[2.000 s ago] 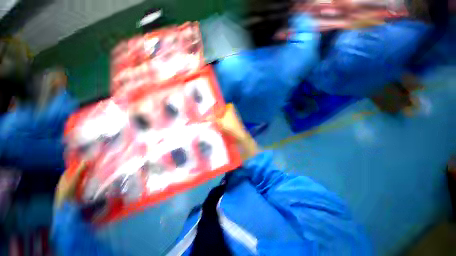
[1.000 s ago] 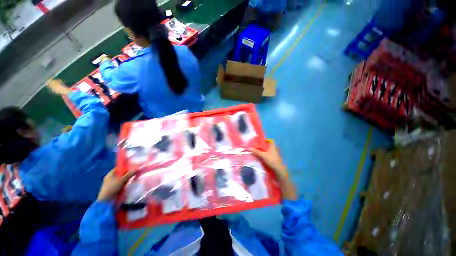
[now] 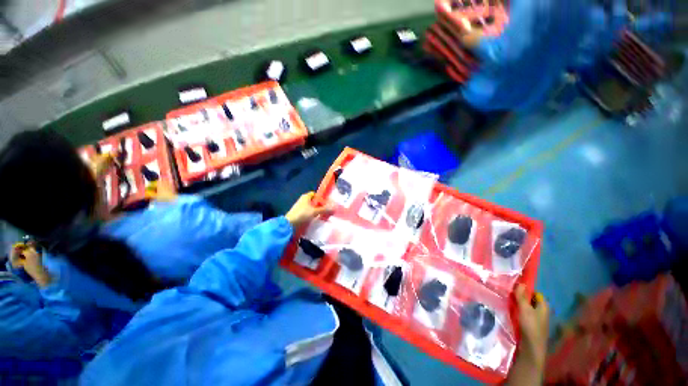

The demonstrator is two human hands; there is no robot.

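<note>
A red-orange compartment tray (image 3: 343, 294) is held tilted in front of me by its two short ends. Its two rows of pockets hold black smartwatches (image 3: 433, 295) on white paper slips, under shiny clear film (image 3: 460, 283). My left hand (image 3: 305, 211) grips the tray's left end, fingers over the rim. My right hand (image 3: 532, 328) grips the right end near the lower corner, with a yellow finger cot showing. The undersides of both hands are hidden.
Two watch trays (image 3: 301, 139) lie on the green bench mat (image 3: 362, 83), with several black boxes with white labels (image 3: 317, 60) behind. A seated worker (image 3: 45, 188) is at left, another person (image 3: 528, 60) at upper right. Blue stools (image 3: 428, 154) and stacked red trays (image 3: 641, 332) stand on the floor.
The view has swung toward the bench. The held tray has moved right and now slopes down to the right. Both hands still hold it.
</note>
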